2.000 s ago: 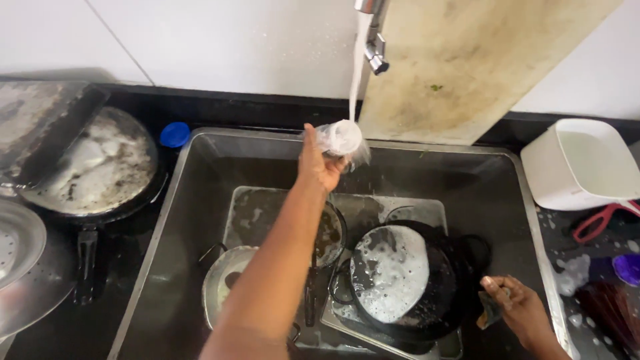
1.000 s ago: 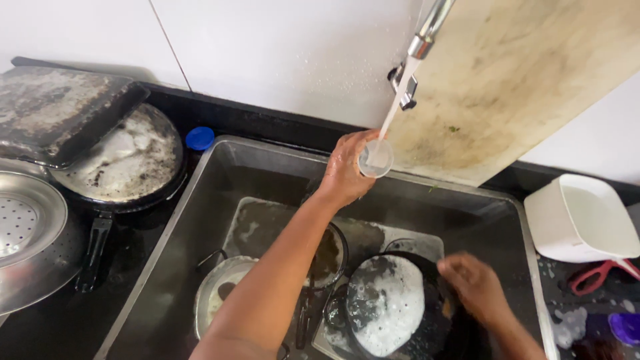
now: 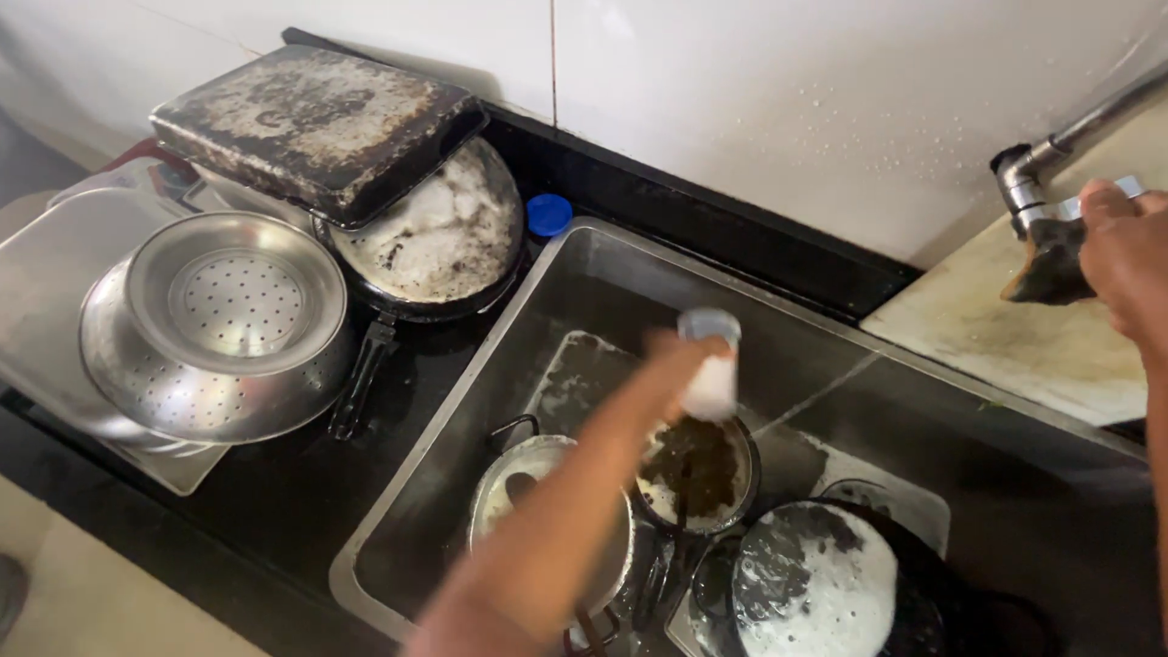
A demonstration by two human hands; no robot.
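Observation:
My left hand [image 3: 689, 365], blurred, is closed around a small clear plastic container [image 3: 710, 365] above the sink [image 3: 438, 411]. Below it lies a small pan with dark liquid [image 3: 698, 465]. My right hand [image 3: 1127, 246] is at the tap [image 3: 1027, 192] on the far right, holding a dark scrubbing pad [image 3: 1049, 269] with its fingers at the lever. A light metal pot [image 3: 511, 465] stands partly behind my left forearm. Soapy foam covers a round surface [image 3: 817, 584] in a black pan at the lower right of the basin.
Left of the sink, a scorched rectangular baking tin [image 3: 315, 119] rests upturned on a foamy frying pan [image 3: 438, 237]. Steel colanders [image 3: 219, 401] are stacked nearby. A blue lid [image 3: 549, 214] lies by the sink corner. A stained board [image 3: 976, 338] leans behind the basin.
My left hand has moved the container away from the tap, down over the pans. My right hand has gone from the black pan up to the tap. The view has swung left.

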